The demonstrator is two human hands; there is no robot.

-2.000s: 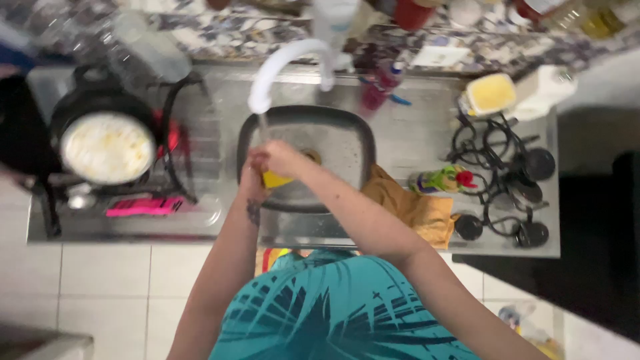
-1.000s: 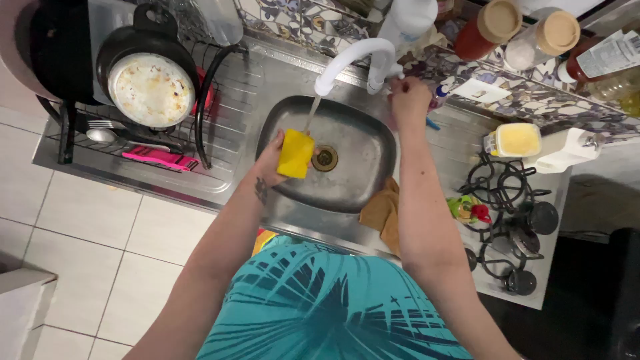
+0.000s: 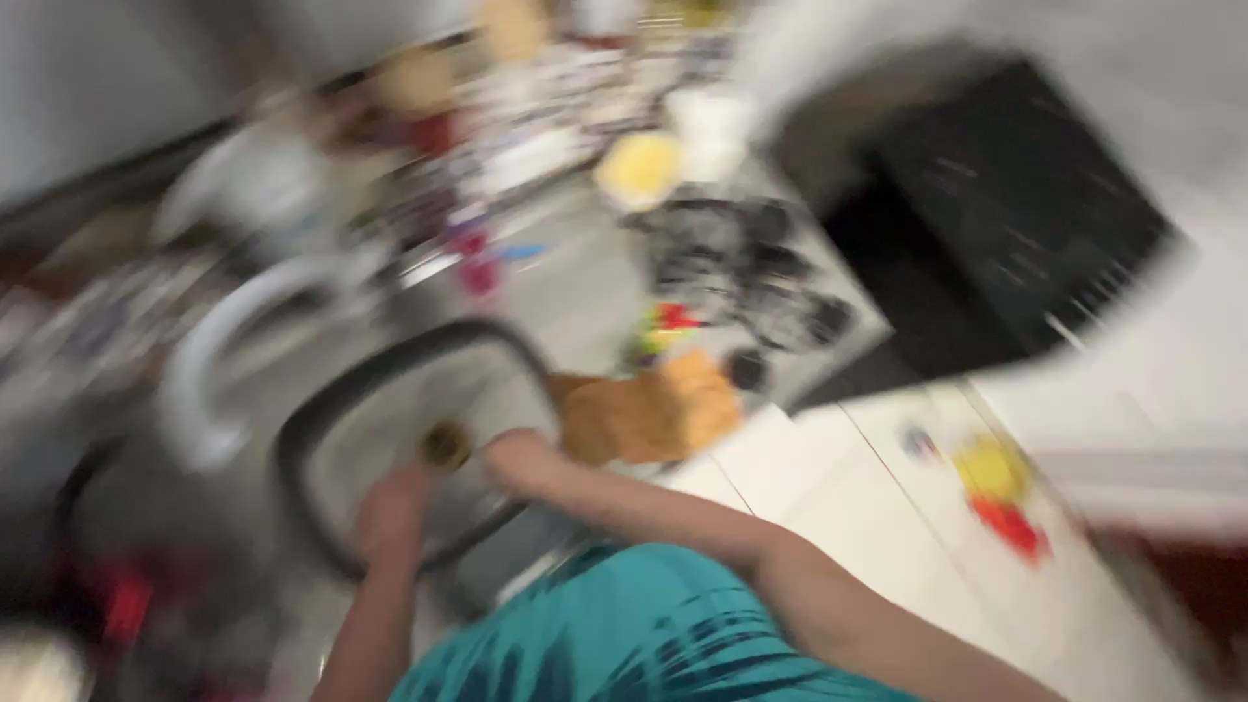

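Observation:
Strong blur covers the head view. My left hand (image 3: 392, 512) is low over the left part of the metal sink basin (image 3: 390, 400), and its fingers are not clear. My right hand (image 3: 517, 456) hangs over the basin's right side, close to the drain (image 3: 447, 446). Whether either hand holds anything cannot be made out; no yellow sponge or cloth shows. The white curved faucet (image 3: 190, 380) arches at the basin's left. An orange-brown cloth (image 3: 624, 419) lies on the counter just right of the basin, beside my right forearm.
Right of the basin are black stove grates (image 3: 721, 263), a tub with yellow contents (image 3: 639, 171) and a bottle with a red cap (image 3: 668, 322). A pink bottle (image 3: 476, 261) stands behind the basin. A black appliance (image 3: 1014, 214) is at the far right, with yellow and red items (image 3: 994, 473) below it.
My right hand has left the base of the faucet and come down over the basin. The yellow thing seen in my left hand is no longer visible. The view has swung strongly to the right.

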